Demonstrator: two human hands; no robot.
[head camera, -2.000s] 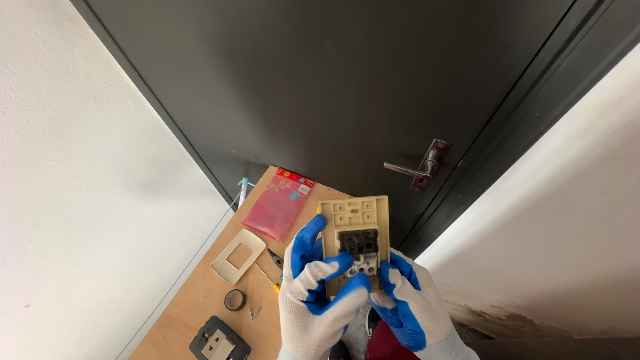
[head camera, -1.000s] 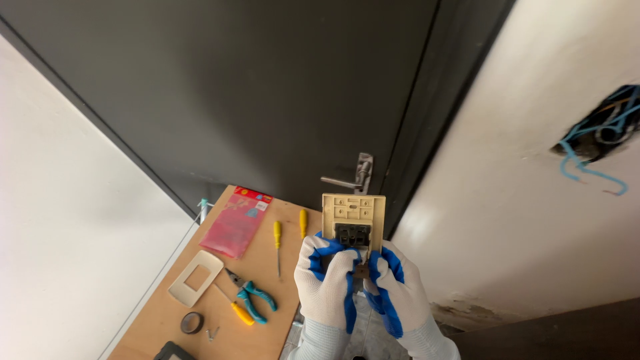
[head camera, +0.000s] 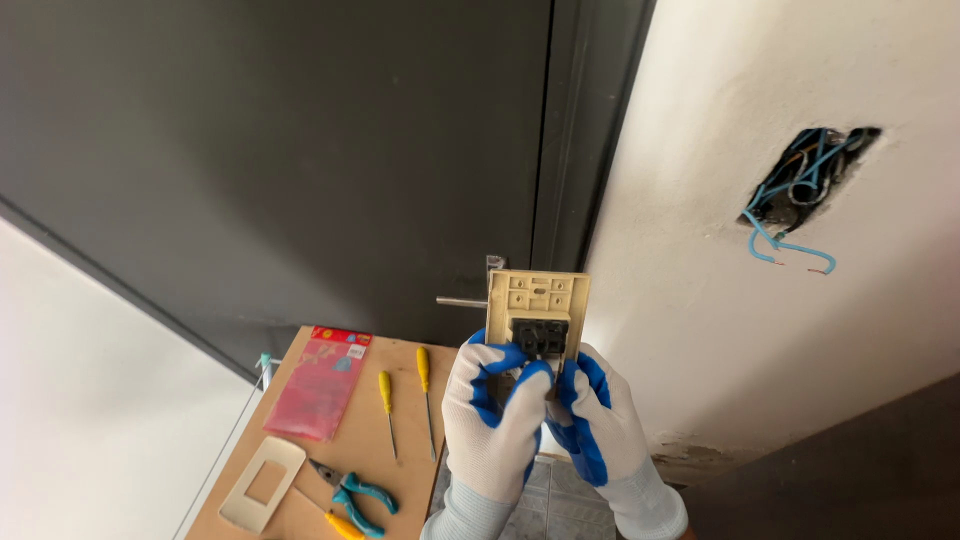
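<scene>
Both my hands wear white knit gloves with blue coated palms and fingers. They hold a cream electrical wall plate (head camera: 539, 300) upright, its back facing me, with a black module (head camera: 538, 337) set in it. My left hand (head camera: 495, 420) grips the plate's lower left, with fingers over the part below the black module. My right hand (head camera: 600, 420) holds the lower right edge. The fingertips hide the plate's lower part. Beyond it to the right, a wall opening (head camera: 806, 180) shows blue wires (head camera: 814, 249) with bare ends hanging out.
On the wooden table (head camera: 412, 480) at left lie a pink plastic packet (head camera: 322, 386), yellow-handled screwdrivers (head camera: 385, 391), teal-handled pliers (head camera: 356, 491) and a cream cover frame (head camera: 232, 502). Behind the plate stands a dark door (head camera: 337, 150) with a metal lever handle (head camera: 461, 302).
The view has swung right, bringing the wall opening with its wires into sight. Both hands still hold the plate, and the left fingers have shifted on its lower part.
</scene>
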